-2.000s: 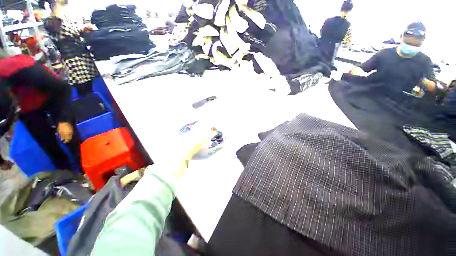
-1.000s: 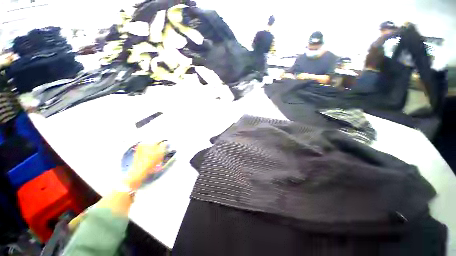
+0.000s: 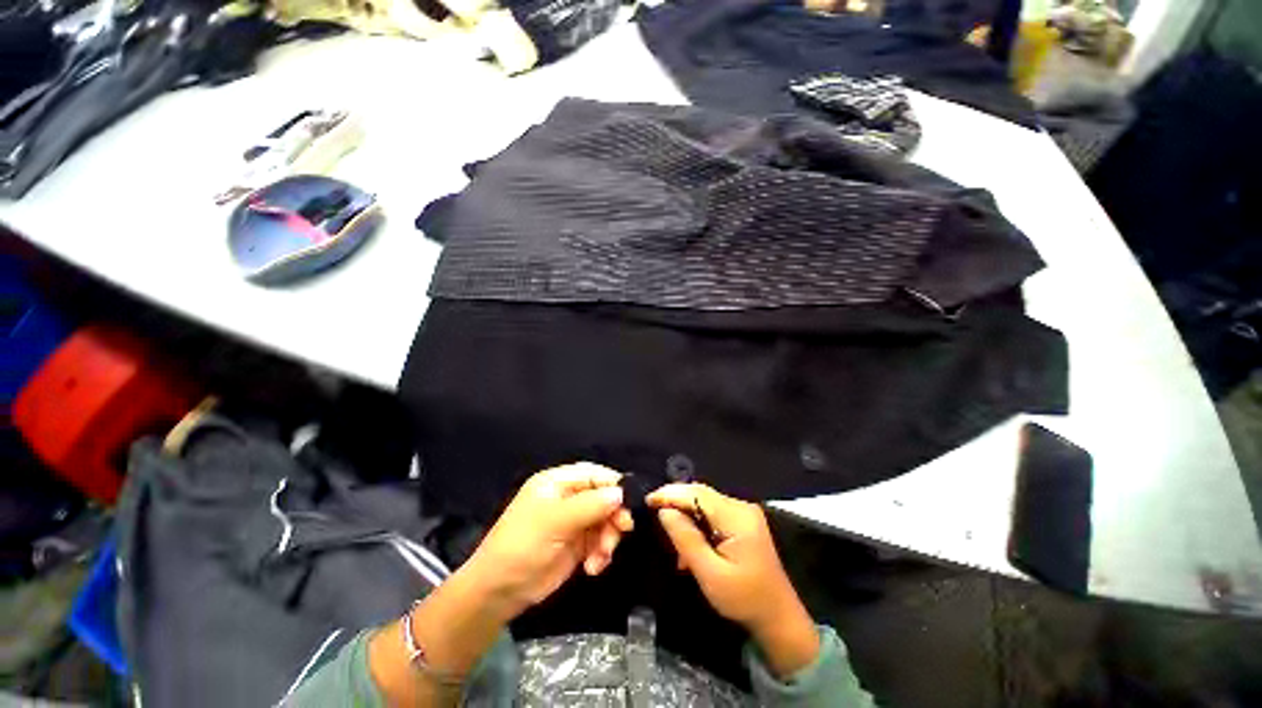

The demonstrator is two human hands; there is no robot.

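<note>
A black coat [image 3: 554,380] lies on the white-topped table, its near edge towards me, with a dark grey checked part [image 3: 664,221] folded over it. Two dark buttons [image 3: 680,468] show along its front edge. My left hand [image 3: 554,533] is at that edge, thumb and forefinger pinching a small dark round button [image 3: 635,492]. My right hand [image 3: 727,560] is just right of it, fingertips pinched close to the button; a small dark tool, seemingly thread snips [image 3: 707,520], shows in its fingers. A needle or thread cannot be made out.
A blue-grey bowl [image 3: 298,246] with dark buttons and a pink item stands at the left of the table [image 3: 374,90]. A black smartphone [image 3: 1052,508] lies at the right near edge. A red stool [image 3: 97,408] and dark garments [image 3: 235,567] are at the lower left.
My left hand has come back from the bowl to the coat's near edge and now pinches a button. My right hand has come into view. The view has tilted down.
</note>
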